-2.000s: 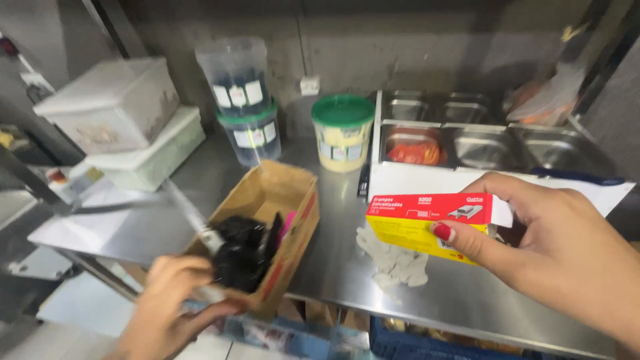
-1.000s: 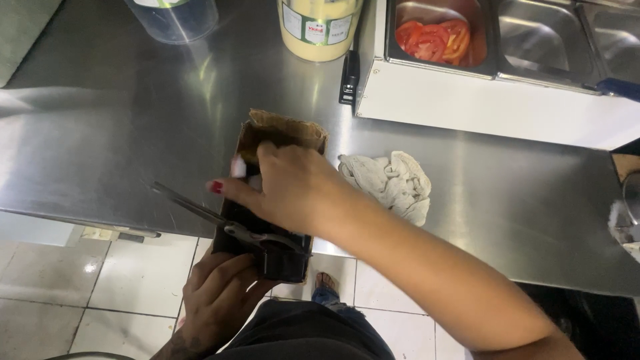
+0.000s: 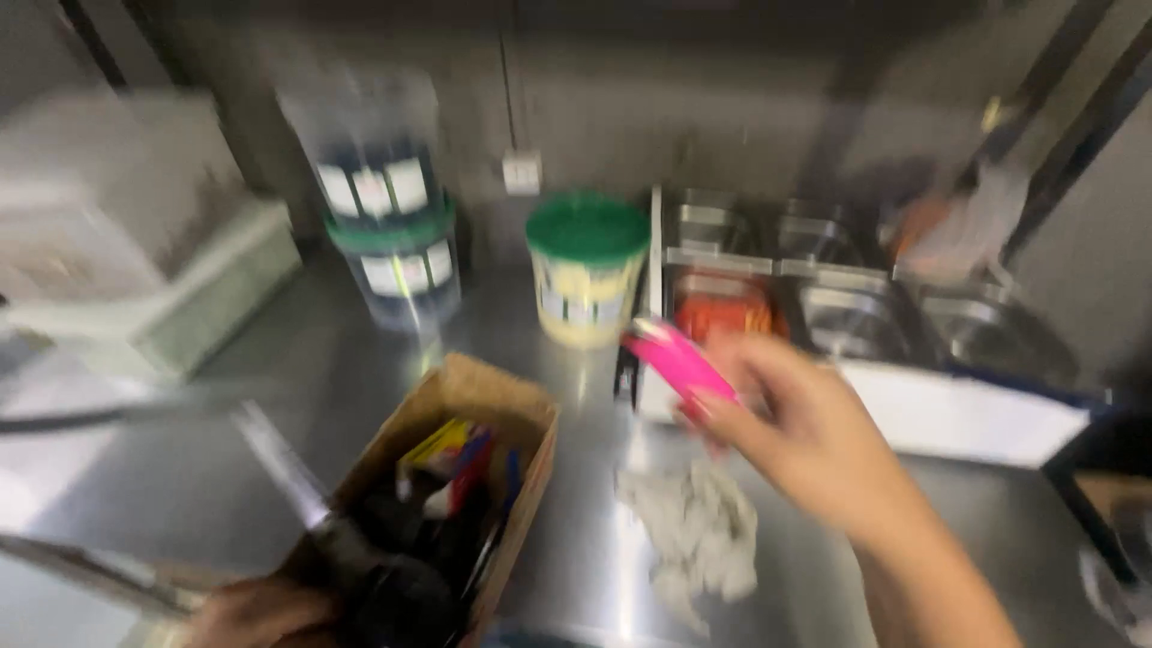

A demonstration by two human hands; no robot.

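Note:
My right hand (image 3: 765, 414) holds a bright pink object (image 3: 684, 360), perhaps a lighter, raised over the steel counter and in front of the tomato pan; blur hides its detail. My left hand (image 3: 261, 612) is at the near left side of an open cardboard box (image 3: 531, 486), partly hidden at the lower edge of the view. Inside the box lie a yellow and red packet (image 3: 450, 450) and several dark items. A metal blade (image 3: 283, 468) sticks out over the box's left side. To the right of the box, a crumpled whitish cloth (image 3: 697, 531) rests on the counter.
A green-lidded tub (image 3: 585, 270) stands behind the box, with stacked plastic tubs (image 3: 405, 270) to its left. Large lidded containers (image 3: 216, 288) occupy the far left. At the right is a rack of steel pans (image 3: 855, 324), one holding sliced tomato (image 3: 724, 310).
The red and yellow carton, in my right hand two seconds ago, is gone from it. One second ago that hand was in the box; now it is up at the right with the pink object. The view has tilted up.

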